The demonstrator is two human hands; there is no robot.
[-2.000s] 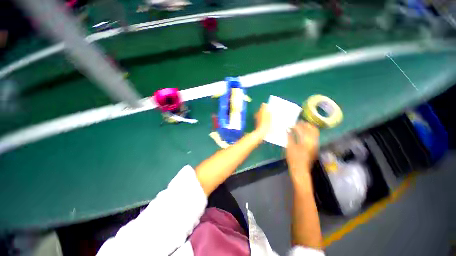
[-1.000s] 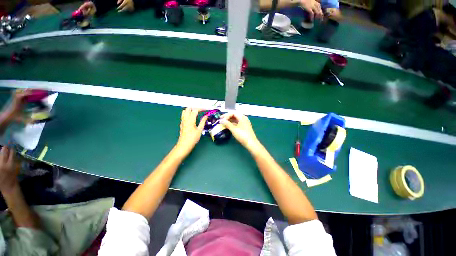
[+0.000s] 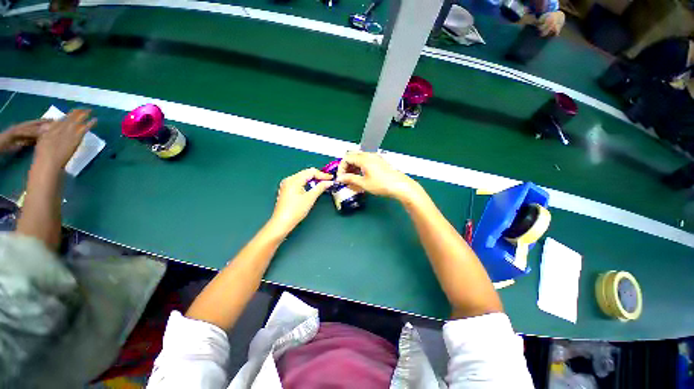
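A small wired unit [image 3: 348, 199] with a magenta end, a pale middle and a black round end lies on the green bench near the foot of the grey post. My left hand [image 3: 299, 199] is at its left side, fingertips pinched near the magenta end. My right hand [image 3: 374, 175] is over the magenta end from the right, thumb and finger pinched close to the left fingertips. The hands cover much of the magenta end. What lies between the fingertips is too small to tell.
A blue tape dispenser [image 3: 500, 228], red screwdriver [image 3: 469, 231], white sheet [image 3: 559, 279] and spare tape roll [image 3: 619, 295] lie right. Another unit [image 3: 155, 131] stands left, near another person's hands [image 3: 61, 137]. The grey post [image 3: 402, 72] rises just beyond my hands. More units stand beyond the white strip.
My hands have come from the white sheet to the unit; their fingertips are now closer together. The neighbour's magenta unit now stands on the bench, out of that person's hands.
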